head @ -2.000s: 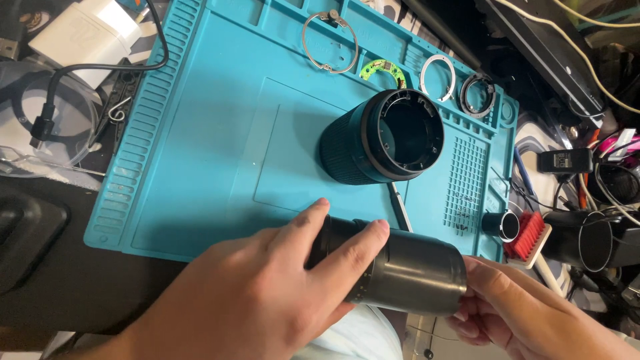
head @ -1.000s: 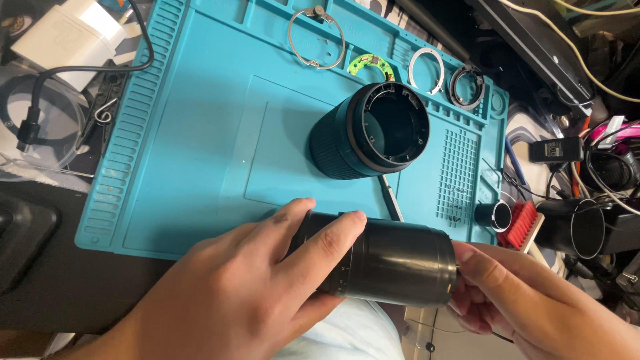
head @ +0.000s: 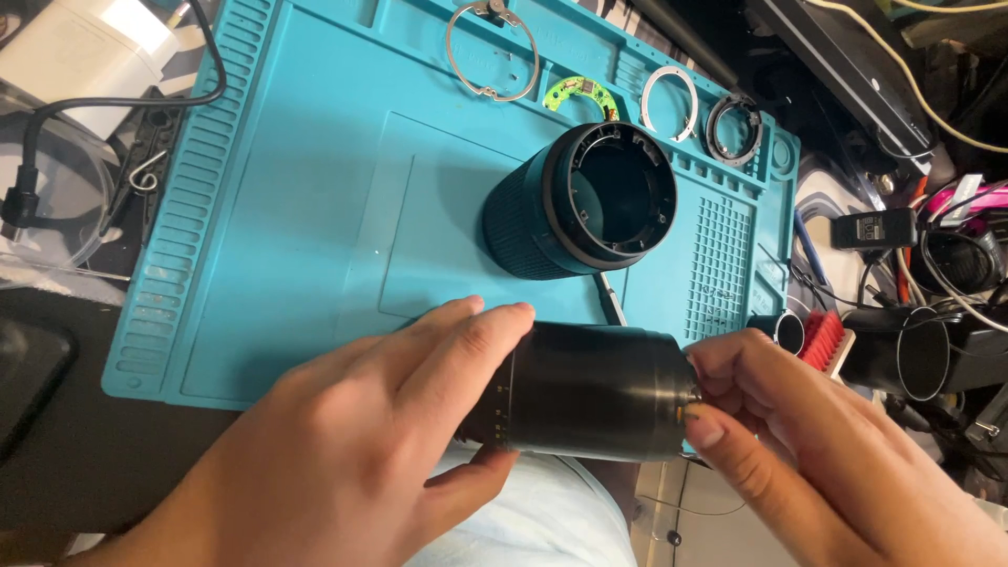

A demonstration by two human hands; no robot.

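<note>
A black camera lens barrel (head: 591, 391) lies on its side near the mat's front edge, with small scale marks at its left part. My left hand (head: 370, 417) grips its left end. The fingertips of my right hand (head: 756, 417) are closed on the rim at its right end; what they pinch there is partly hidden. Behind it, a hollow ribbed lens housing (head: 528, 213) stands tilted on the teal silicone repair mat (head: 299, 197). A thin metal tool (head: 609, 301) sticks out from under that housing.
Along the mat's back trays lie a thin metal ring (head: 450, 55), a green ring-shaped circuit board (head: 579, 85), a silver ring (head: 646, 102) and a black ring (head: 713, 130). A red-bristled brush (head: 822, 340), a black adapter (head: 874, 229) and cables crowd the right. A white charger (head: 87, 47) is at left.
Both hands still hold the lens barrel at its two ends. The fingers of my right hand have shifted on the right end's rim. The view has moved slightly.
</note>
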